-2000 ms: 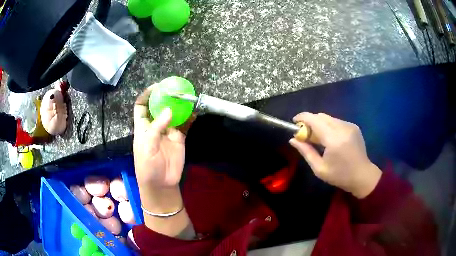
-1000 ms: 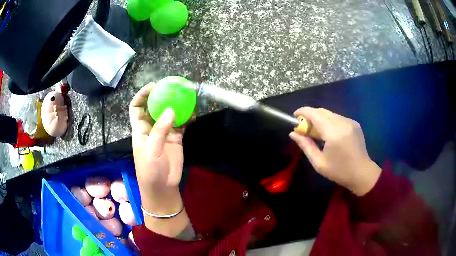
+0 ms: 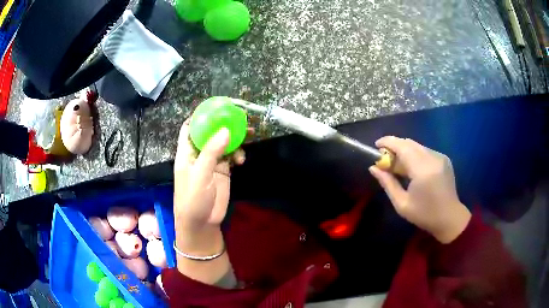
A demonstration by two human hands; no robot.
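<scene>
My left hand [image 3: 204,180] holds a bright green ball [image 3: 218,125] just below the bench edge line, thumb on its front. My right hand [image 3: 421,183] grips the pale wooden end of a long slim tool [image 3: 304,125]. The tool has a thicker silver-white middle. Its narrow metal tip reaches the upper right edge of the green ball; whether it touches cannot be told. More green balls [image 3: 227,21] lie on the bench at the top.
Speckled grey bench [image 3: 337,54]. A blue bin [image 3: 78,255] at lower left holds pink parts [image 3: 123,219] and small green balls [image 3: 106,290]. A black curved object [image 3: 60,42] with white cloth [image 3: 143,57], a pink toy figure [image 3: 77,126] at left. Thin tools [image 3: 513,24] lie far right.
The whole view has shifted, so bench things sit farther right. The tool tip, over the ball's front two seconds ago, is now at its upper right edge. Both hands keep their holds.
</scene>
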